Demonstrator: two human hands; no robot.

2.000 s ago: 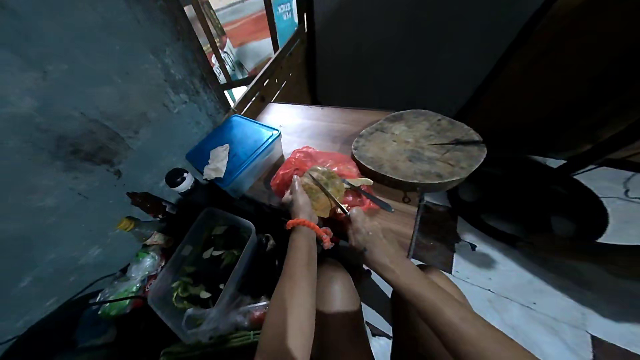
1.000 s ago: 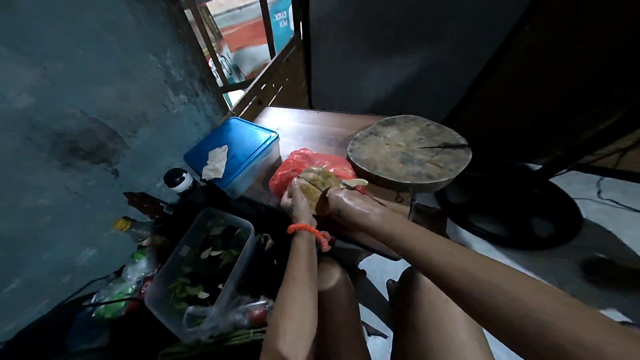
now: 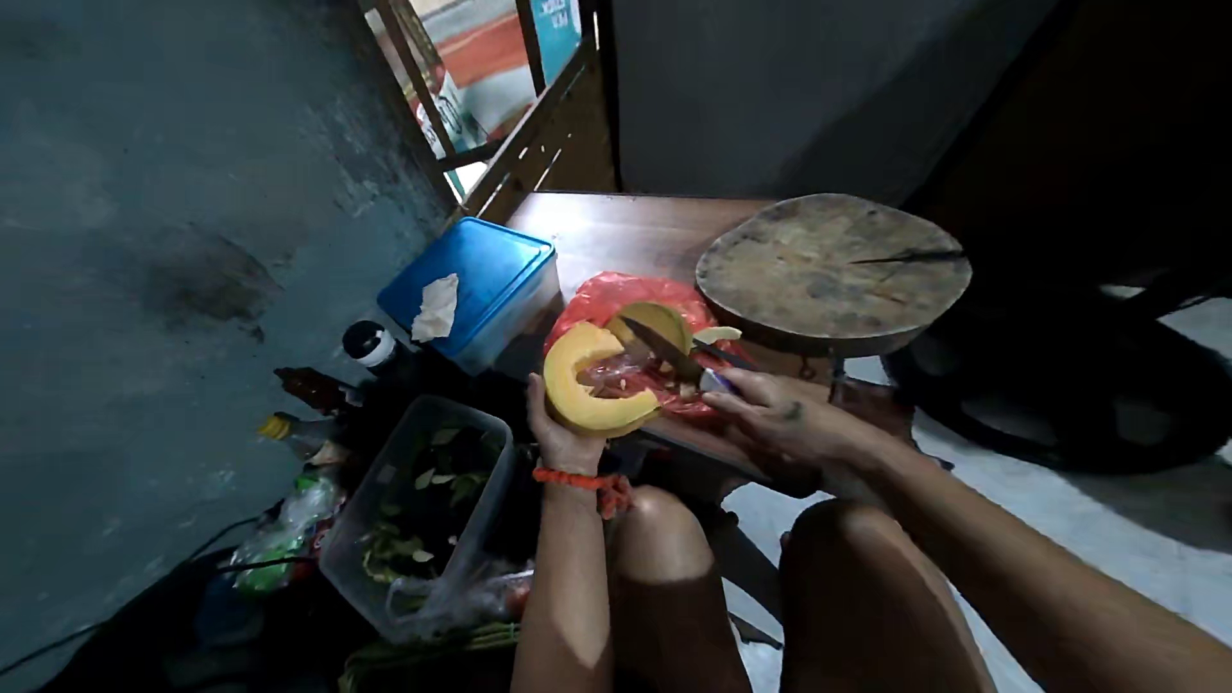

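Note:
My left hand, with an orange band at its wrist, holds a curved piece of pumpkin, its yellow flesh facing up. My right hand grips a kitchen knife by its handle, the dark blade pointing up and left. Behind the blade another pumpkin piece lies on a red plastic bag on the wooden table. A second dark blade and a pale strip lie just right of that piece, partly hidden.
A thick round wooden chopping board stands on the table's right side. At left are a blue-lidded plastic container with crumpled paper on it, several bottles, and a clear tub of green leaves. A dark round object sits at right.
My left hand now holds a pumpkin piece with its yellow flesh showing, apart from the piece on the bag. The knife has come away to the right of the held piece.

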